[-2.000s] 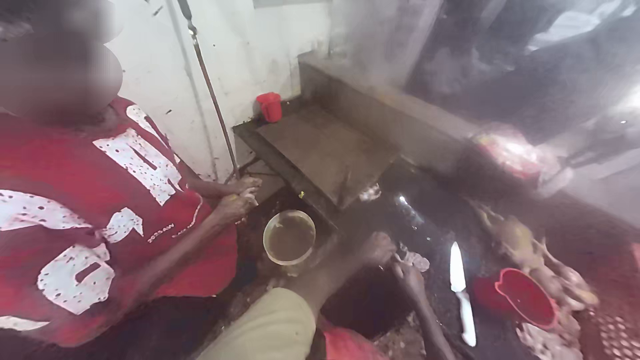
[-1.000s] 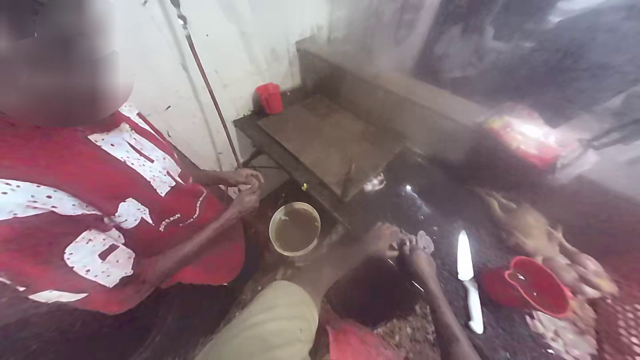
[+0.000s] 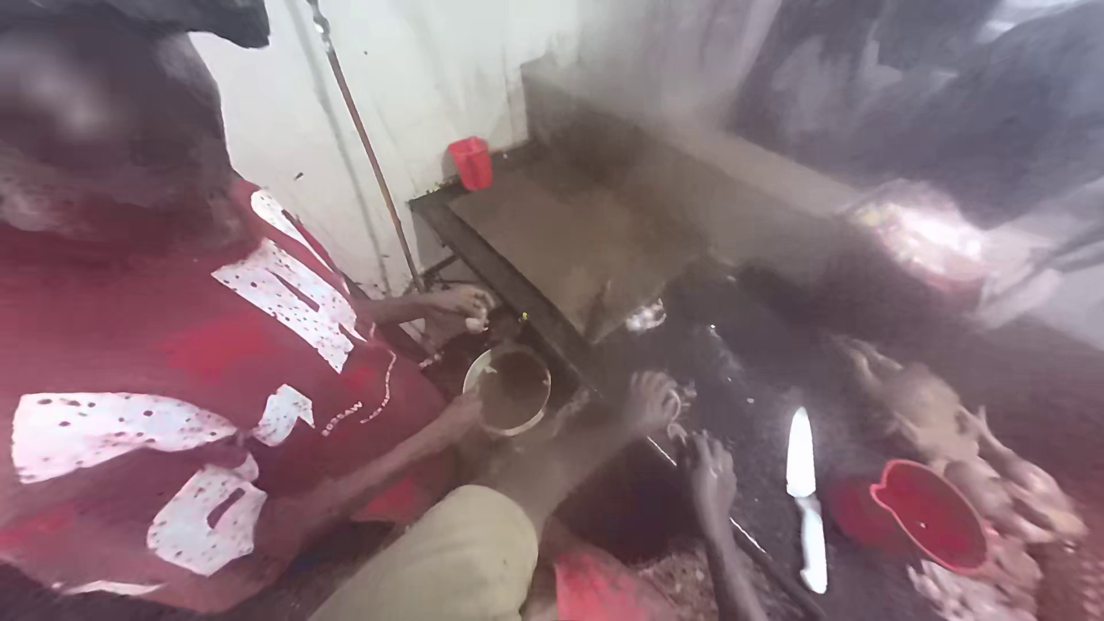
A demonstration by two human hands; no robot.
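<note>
My left hand [image 3: 653, 401], at the end of a beige sleeve, is over the dark wet worktop, fingers curled at a small pale scrap that is too blurred to name. Just below and to the right, my right hand [image 3: 711, 470] hangs apart from it; haze hides whether it holds anything. A white-handled knife [image 3: 802, 492] lies right of my hands, blade pointing away. Beyond it are a red plastic jug [image 3: 936, 517] and plucked poultry carcasses [image 3: 931, 418]. Left of my hands is a round bucket [image 3: 509, 392] of cloudy liquid.
A person in a red shirt [image 3: 293, 345] stands at the left, one hand at the bucket's rim. A red cup [image 3: 471, 163] is by the wall on a brown slab [image 3: 561, 233]. A pale clump [image 3: 647, 316] rests near the slab's edge. Steam blurs the back.
My hands, close together around a pale piece before, are now farther apart. The other person's hands have separated, and one has moved down to the bucket's rim.
</note>
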